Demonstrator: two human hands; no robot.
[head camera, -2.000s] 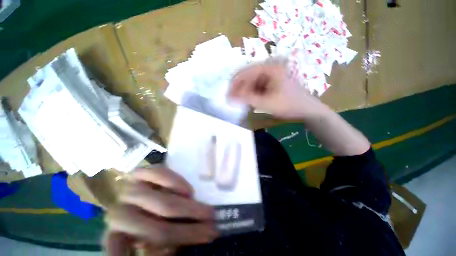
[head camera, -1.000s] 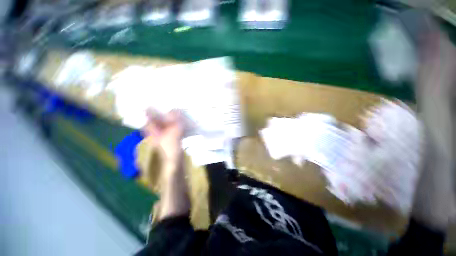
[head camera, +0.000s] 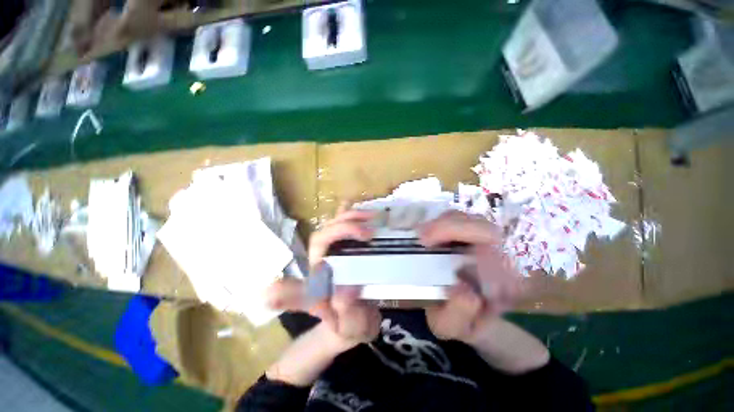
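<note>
My left hand (head camera: 342, 282) and my right hand (head camera: 471, 278) hold one retail box (head camera: 394, 271) between them, above the near edge of the bench. Its white narrow side and black band face me, with grey flaps at both ends; its inside is hidden. Behind it lies a partly covered pile of white leaflets (head camera: 422, 191). A big loose heap of small red-printed cards (head camera: 555, 201) lies to the right. Flat unopened boxes (head camera: 229, 241) are stacked left of my hands.
The green conveyor (head camera: 418, 88) runs beyond the bench. It carries inner trays (head camera: 334, 48) at the left and an opened box (head camera: 555, 56) at the right. Another person's hands (head camera: 105, 20) show at the top left. A second white stack (head camera: 114, 229) lies further left.
The view has turned. My left hand has come from the flat boxes and my right hand from the far right; both now hold a box in front of me. An opened box stands on the belt.
</note>
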